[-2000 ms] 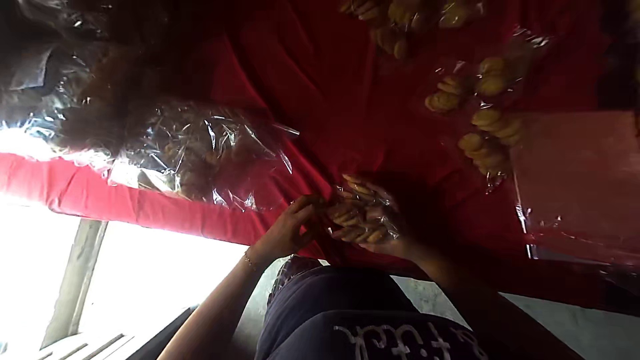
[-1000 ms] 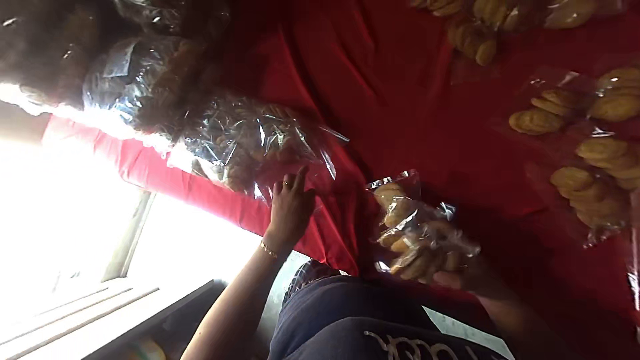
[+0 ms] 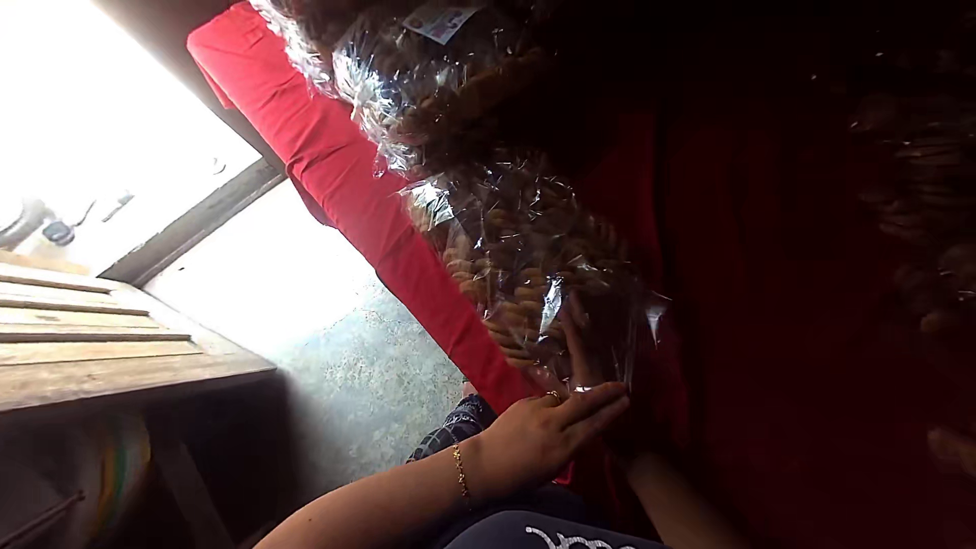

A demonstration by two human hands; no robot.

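Observation:
A large clear plastic bag (image 3: 526,259) full of small packs of round cookies lies on the red tablecloth. My left hand (image 3: 534,431), with rings and a gold bracelet, is at the bag's near end, its fingers stretched out across the opening. My right hand (image 3: 585,343) is mostly in shadow; some of its fingers show at or inside the mouth of the bag. Whether it holds a small pack cannot be told.
Another filled clear bag (image 3: 427,91) with a label lies farther back. At the right, in deep shadow, are more cookie packs (image 3: 930,175). A slatted wooden bench (image 3: 99,328) stands left, beyond the concrete floor (image 3: 366,389).
The view has swung left. My right hand, which held small cookie packs over the cloth, is now at the large bag's opening beside my left hand. The packs it held are not plainly visible.

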